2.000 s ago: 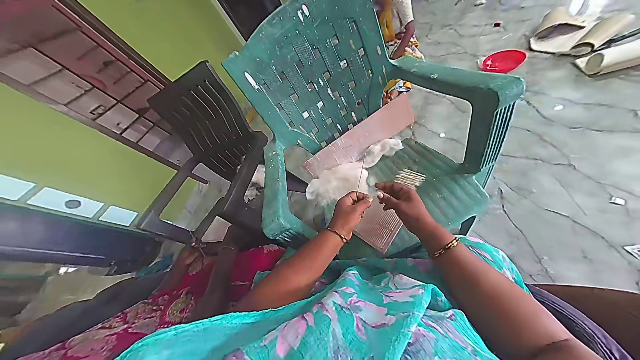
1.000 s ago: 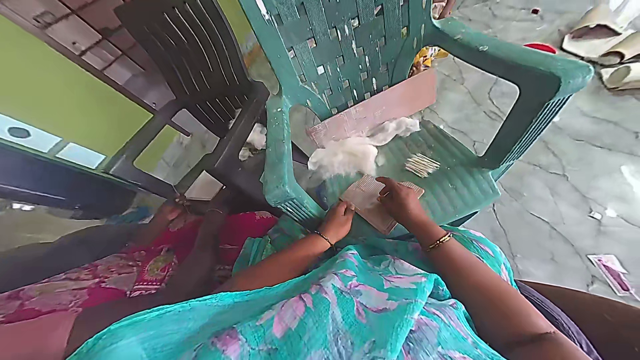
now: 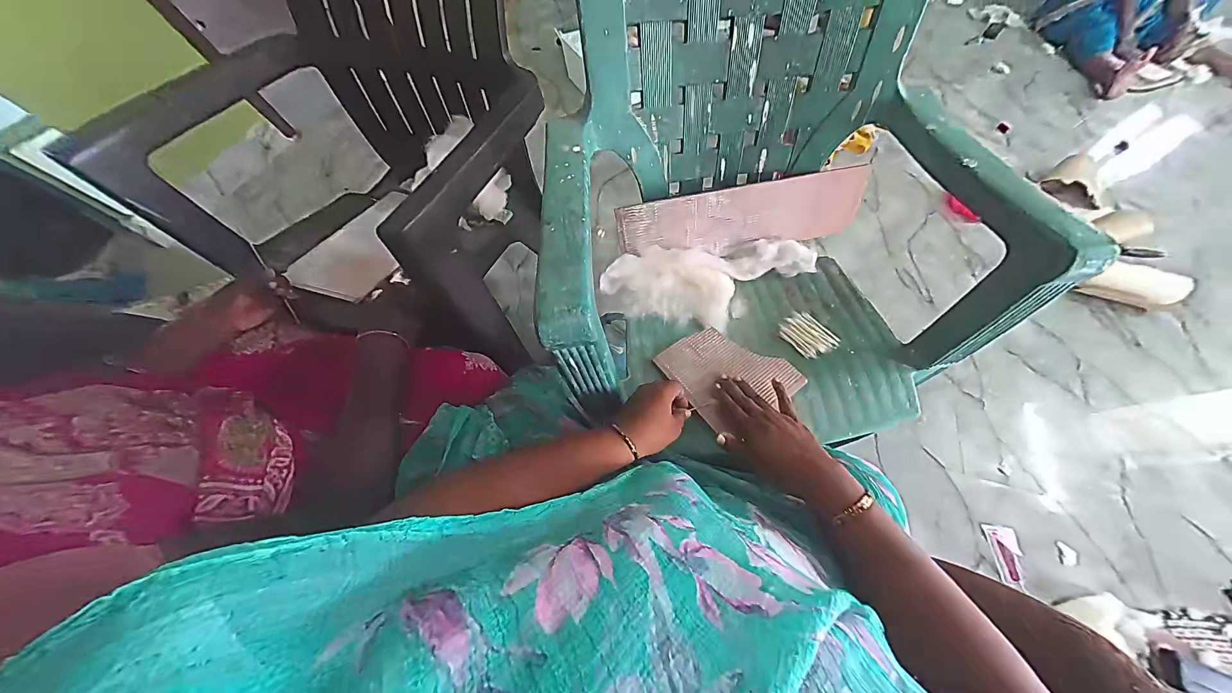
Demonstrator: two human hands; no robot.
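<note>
A piece of ribbed brown cardboard [image 3: 707, 361] lies on the seat of a green plastic chair [image 3: 866, 385]. My right hand [image 3: 770, 433] rests palm down on it with the fingers spread. At the cardboard's near left edge, my left hand [image 3: 657, 416] is closed with thumb and finger pinched; whether something thin is between them cannot be told. White cotton wool [image 3: 674, 284] lies loose beyond the cardboard. To its right is a small bundle of thin whitish sticks or wicks [image 3: 808, 335]. A long pinkish board [image 3: 746, 207] leans against the chair back.
Another person in red [image 3: 385, 385] sits at the left, hands near a dark plastic chair [image 3: 462, 183] that bears a pale board [image 3: 348, 252] and cotton. Rolled pale material [image 3: 1136, 284] lies on the marble floor at right. A further person's hands [image 3: 1121, 72] show at the top right.
My hands were raised together over the cardboard two seconds ago; now my right hand lies spread on it and my left is at its edge. The view has shifted closer to the chair.
</note>
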